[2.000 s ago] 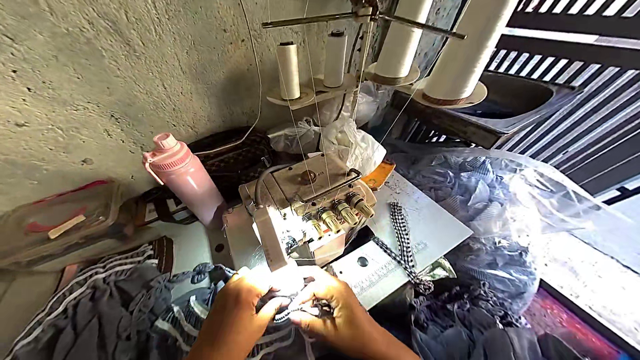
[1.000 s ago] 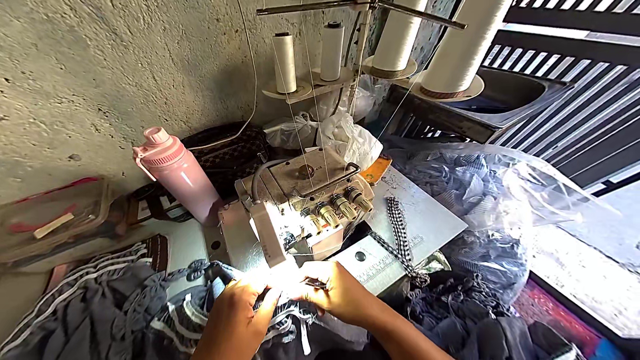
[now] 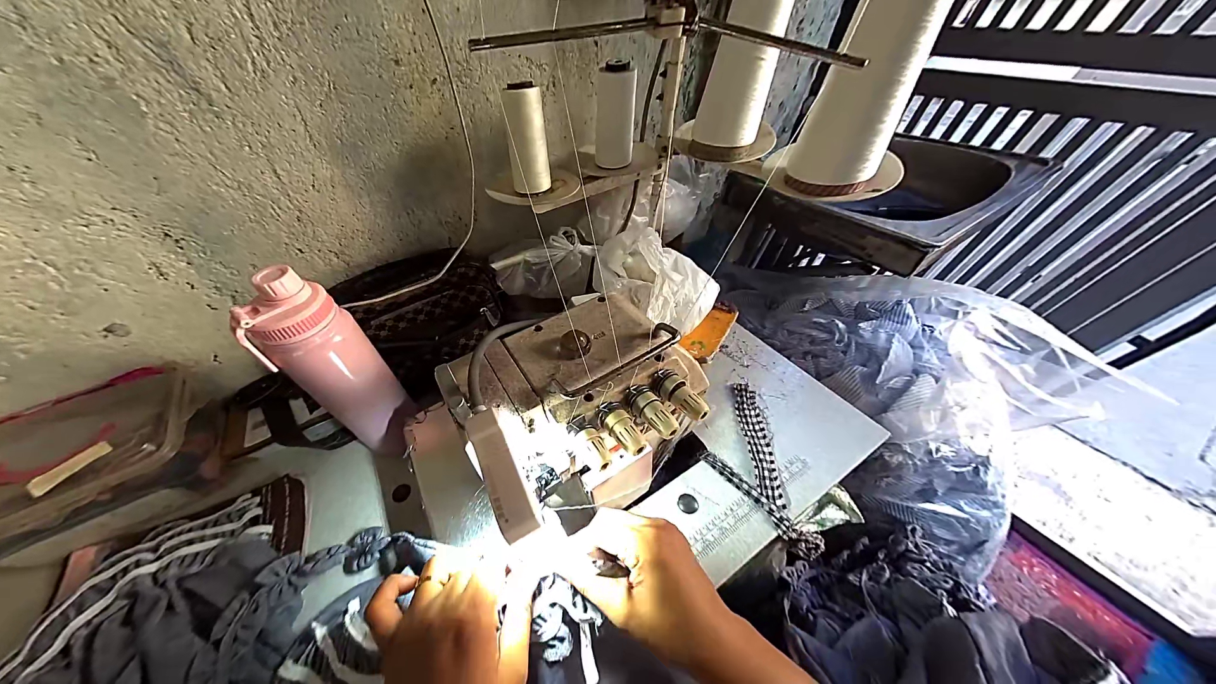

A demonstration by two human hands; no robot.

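Observation:
Both hands are close together at the front of an overlock sewing machine, under its bright lamp. My left hand rests on gathered dark blue and white fabric, fingers bent over it. My right hand pinches the edge of that fabric beside the machine's needle area; glare hides its exact fingertip contact. Thread runs down from cones on the stand to the machine. More dark fabric with white stripes lies to the left of my left hand.
A pink bottle stands left of the machine, near a plastic container. Right of it are a checked strip on the metal table, a clear bag of fabric and a dark fabric pile. A metal sink is behind.
My left hand has moved slightly left with its fingers more spread. The fabric bunched between the hands has shifted, and white strips hang below them.

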